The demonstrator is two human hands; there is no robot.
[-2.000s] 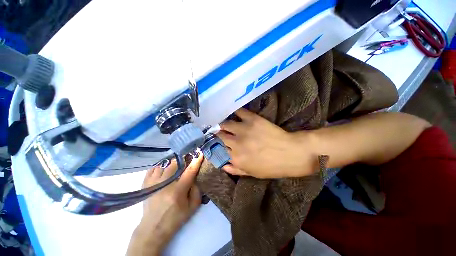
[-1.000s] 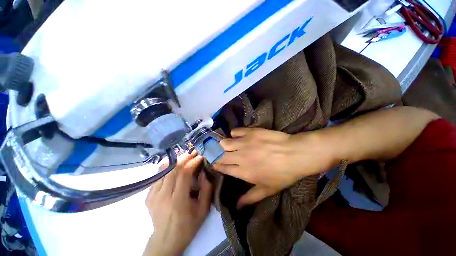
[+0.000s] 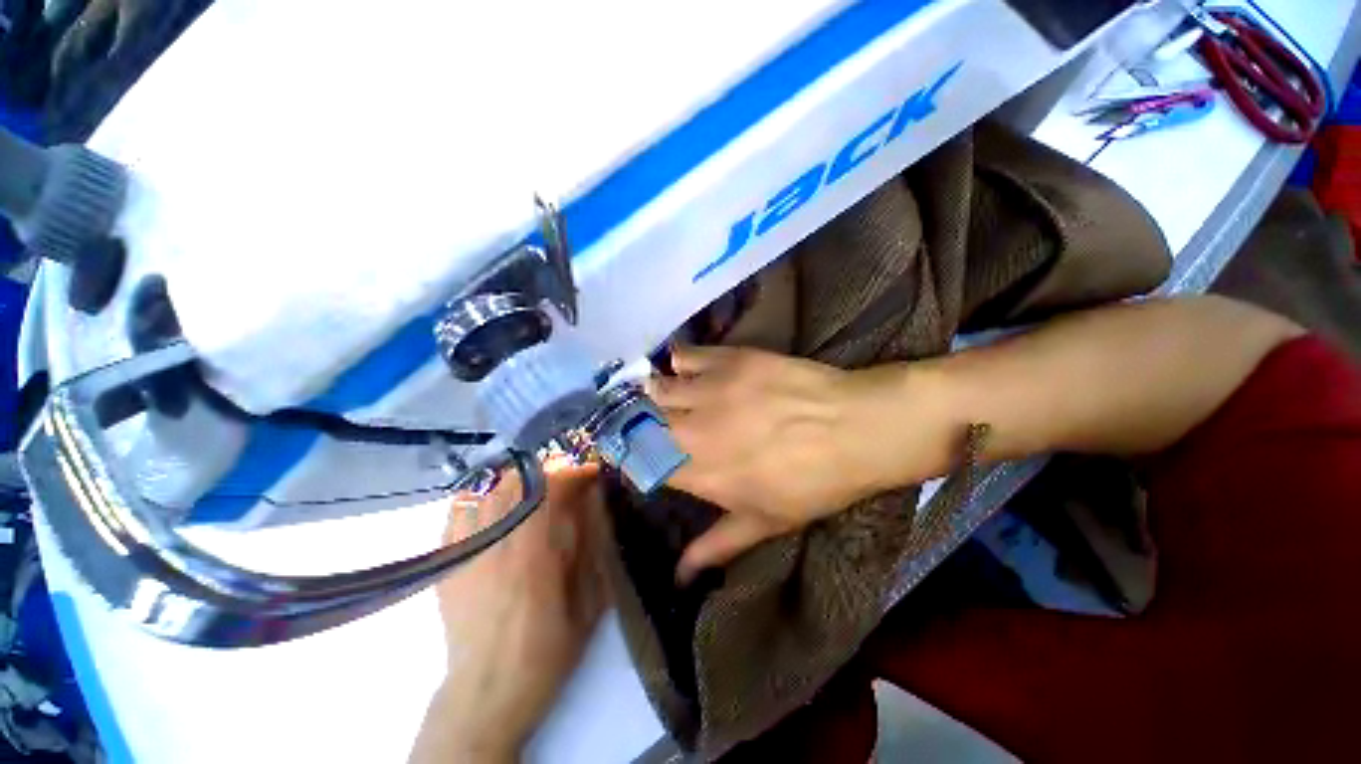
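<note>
The brown woven garment [image 3: 896,284] lies bunched beside and under the white sewing machine head [image 3: 448,164], its dark lining showing near my right thumb. My left hand [image 3: 523,597] is left of the garment, fingers close together at the needle area; the curved metal bar and small parts partly hide its fingertips. My right hand [image 3: 791,433] holds the garment right of the needle, back of the hand up and thumb apart on the dark lining. Its front fingertips are partly hidden by the grey-blue attachment [image 3: 646,448]. The needle itself cannot be made out.
A curved shiny bar [image 3: 269,605] and tension dial [image 3: 493,332] stick out near my left hand. A grey ribbed knob [image 3: 75,202] is at the left. Red-handled scissors [image 3: 1261,75] and small tools [image 3: 1149,108] lie on the white table [image 3: 343,687] at upper right.
The camera view has shifted slightly. My right thumb has moved away from its fingers, and the garment has opened beside it, showing dark lining. Both hands stay near the needle area.
</note>
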